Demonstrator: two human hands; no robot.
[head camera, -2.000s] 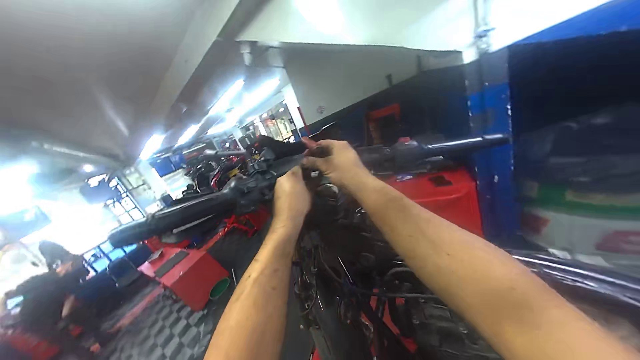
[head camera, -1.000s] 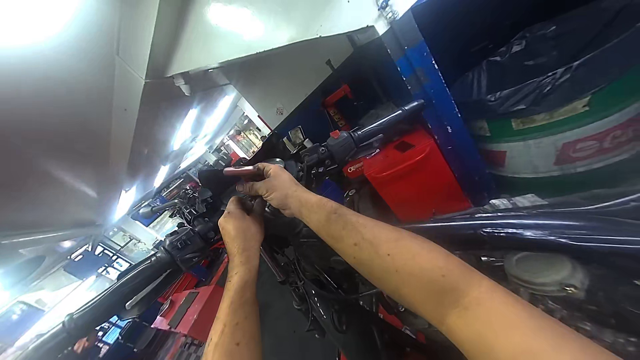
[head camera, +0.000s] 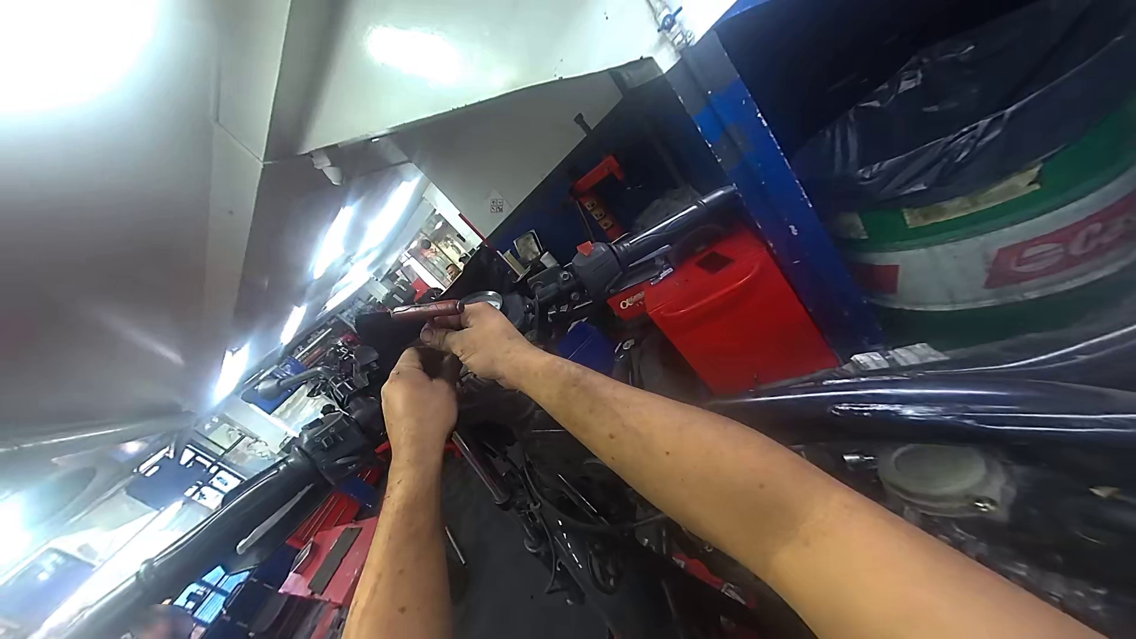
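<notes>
My right hand (head camera: 479, 342) grips a tool with a reddish-brown handle (head camera: 428, 309), which points left across the front of a motorcycle. Just below and to its left, my left hand (head camera: 422, 395) is at a small dark part between the handlebars; the fingers are curled, and whether they hold it is hidden. The right handlebar switch housing (head camera: 596, 266) has a red switch, with a black grip (head camera: 679, 226) beyond it. On the other side are the left switch housing (head camera: 333, 439) and a long black grip (head camera: 213, 537). Cables and a fork tube (head camera: 482, 470) show below my hands.
A red container (head camera: 745, 311) stands behind the right grip, beside a blue post (head camera: 781, 186). A green and white drum (head camera: 994, 231) is at the right. Below it runs a dark frame tube (head camera: 941, 408). A red bench or cart (head camera: 333, 564) lies lower left; other motorcycles are beyond.
The view has swung, most strongly since two seconds ago. Both hands stay close together at the handlebar centre, and the reddish handle remains in my right hand.
</notes>
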